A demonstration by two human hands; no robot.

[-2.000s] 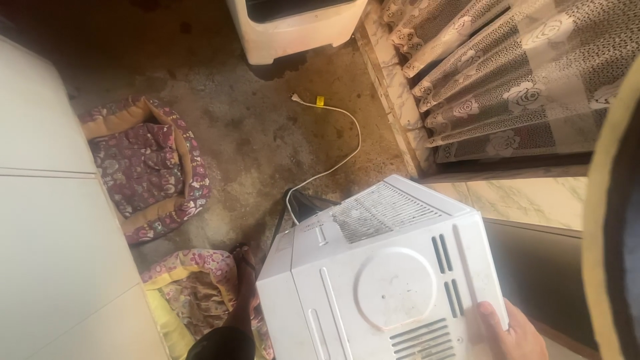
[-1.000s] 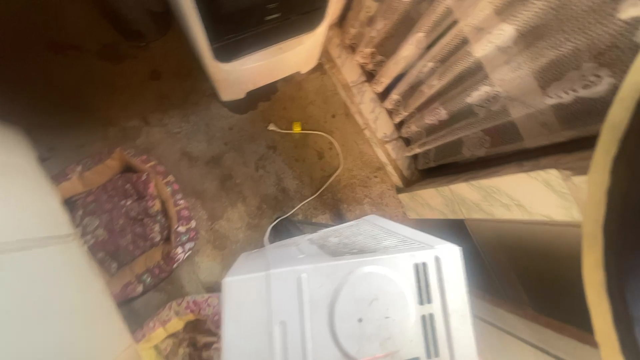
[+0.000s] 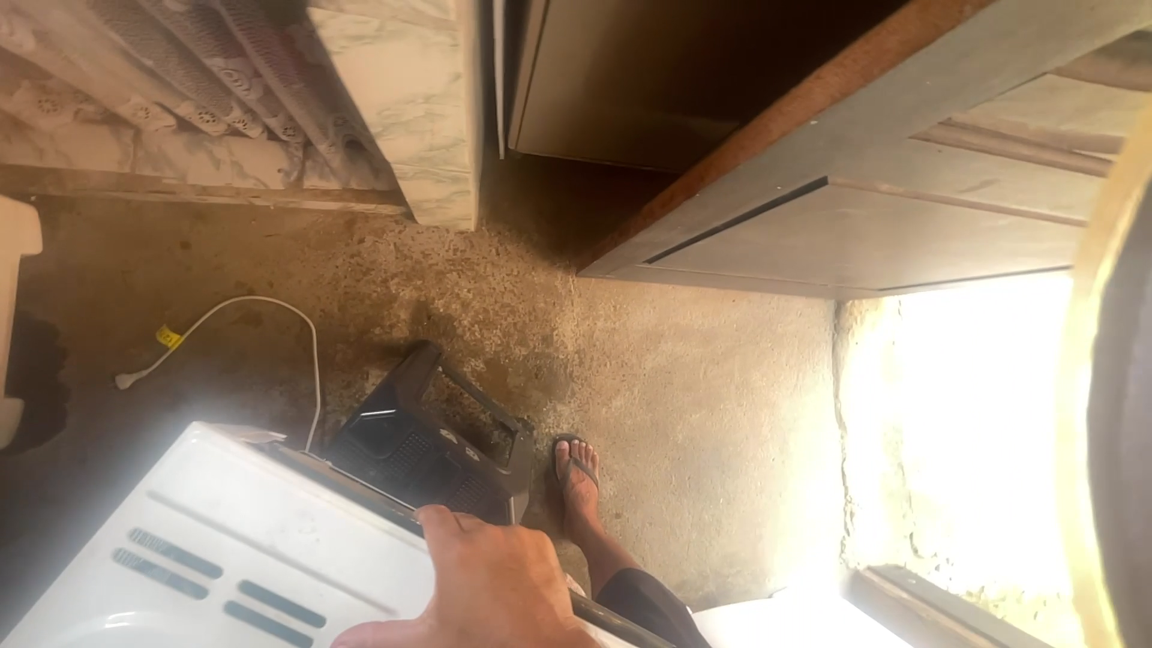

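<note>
My right hand (image 3: pixel 490 576) grips the long edge of a white metal-cased appliance (image 3: pixel 261 540), apparently a microwave oven. Its fingers curl over the dark rim, and the thumb lies on the vented white panel. Slots and part of a round raised area show on that panel; the rest runs out of view at lower left. A white power cord (image 3: pixel 301 310) with a plug and a yellow tag trails on the floor beyond it. My left hand is out of view.
A black plastic object with an open frame (image 3: pixel 441 441) lies on the floor beside a foot in a flip-flop (image 3: pixel 578 468). A grey cabinet (image 3: pixel 864 225) fills the upper right. A marble-patterned panel (image 3: pixel 414 108) and patterned curtains (image 3: pixel 207 72) stand at upper left.
The view has swung strongly to the right. The two patterned pet beds have left view, while the foot and black object show more fully. My right hand still holds the white appliance, compared with two seconds ago.
</note>
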